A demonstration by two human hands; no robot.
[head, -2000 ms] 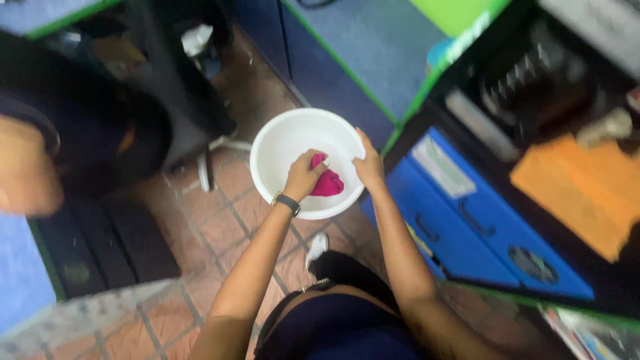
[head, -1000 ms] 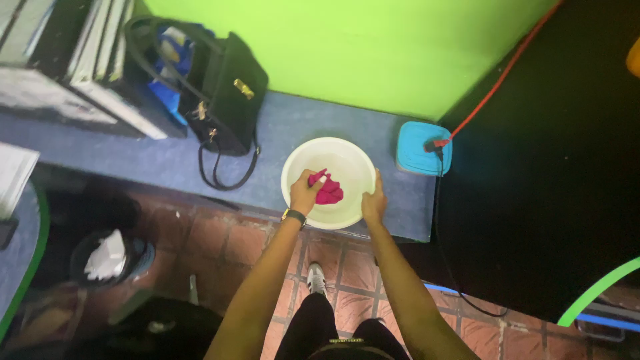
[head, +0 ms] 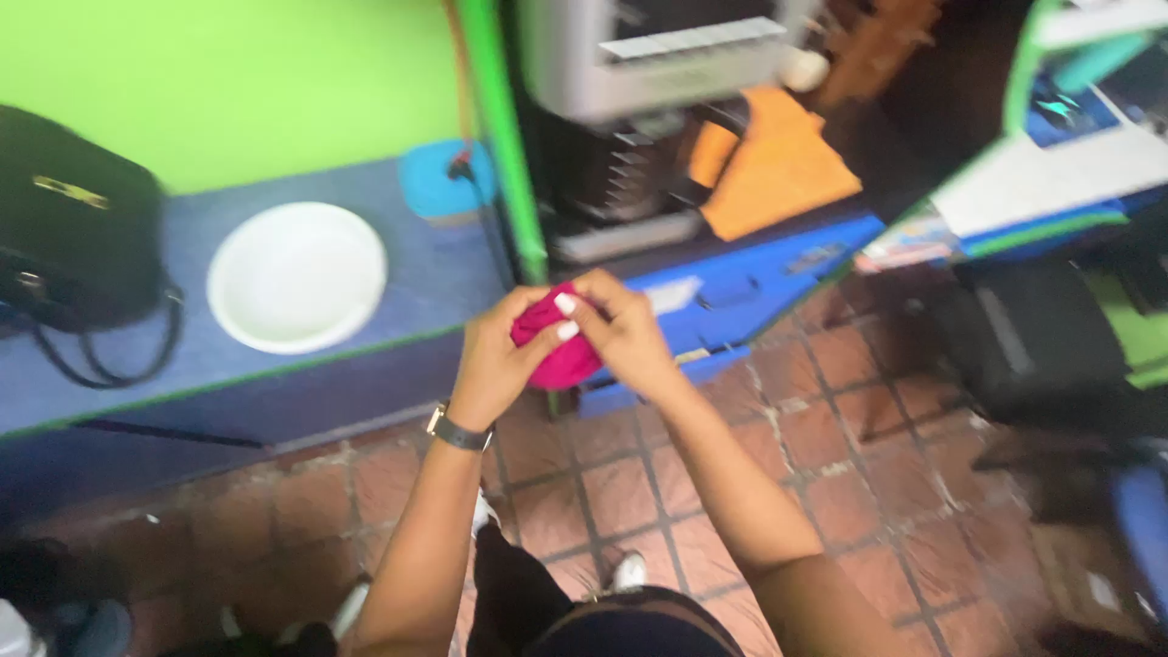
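Observation:
A bunched magenta cloth (head: 568, 368) is held between both hands, over the tiled floor near the counter's front edge. My left hand (head: 500, 351), with a dark-banded watch on its wrist, grips the cloth's left side. My right hand (head: 625, 333) pinches its upper right part, the two thumbs close together on top. To the left, a round white plastic basin (head: 297, 278) rests on the blue counter, apart from both hands. Its inside looks plain white, though the picture is blurred.
A black handbag (head: 78, 219) and a blue-lidded container (head: 447, 182) with a cable plug on it flank the basin on the blue counter (head: 429, 292). Right of these are a coffee maker (head: 630, 137), an orange cloth (head: 776, 169), blue drawers (head: 730, 292) and a black chair (head: 1031, 338).
The white basin, held by my hands earlier, now stands let go on the counter. The magenta cloth has come out of it and is in both hands. The view has swung right.

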